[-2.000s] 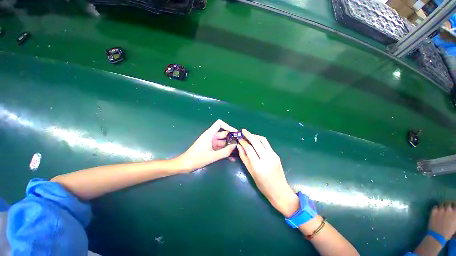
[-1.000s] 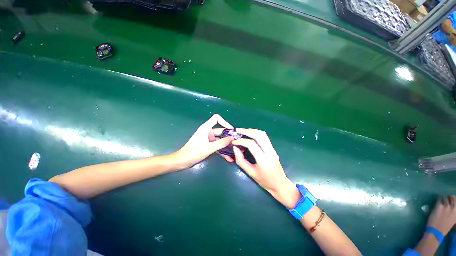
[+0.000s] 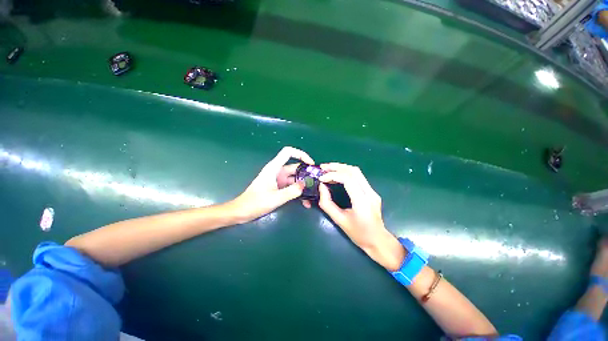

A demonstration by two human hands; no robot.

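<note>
A small black electronic unit (image 3: 309,182) is held between both hands above the glossy green work surface. Its open face is turned up and shows a dull greenish disc and a pale, shiny part near its upper edge. My left hand (image 3: 270,188) grips its left side, with the thumb on the rim. My right hand (image 3: 353,203) holds its right side, with thumb and fingertips at the edge and a blue band on the wrist. The fingers hide the unit's sides.
Similar units lie on the green belt (image 3: 320,73), at upper left and at right (image 3: 555,158). A whitish piece (image 3: 47,218) lies at left near my sleeve. Trays (image 3: 517,10) and a metal post stand at upper right. Another person's arm (image 3: 595,293) is at lower right.
The held unit now shows its open face and disc more fully. My right fingers have shifted along its edge. The units at upper left have moved left in the picture.
</note>
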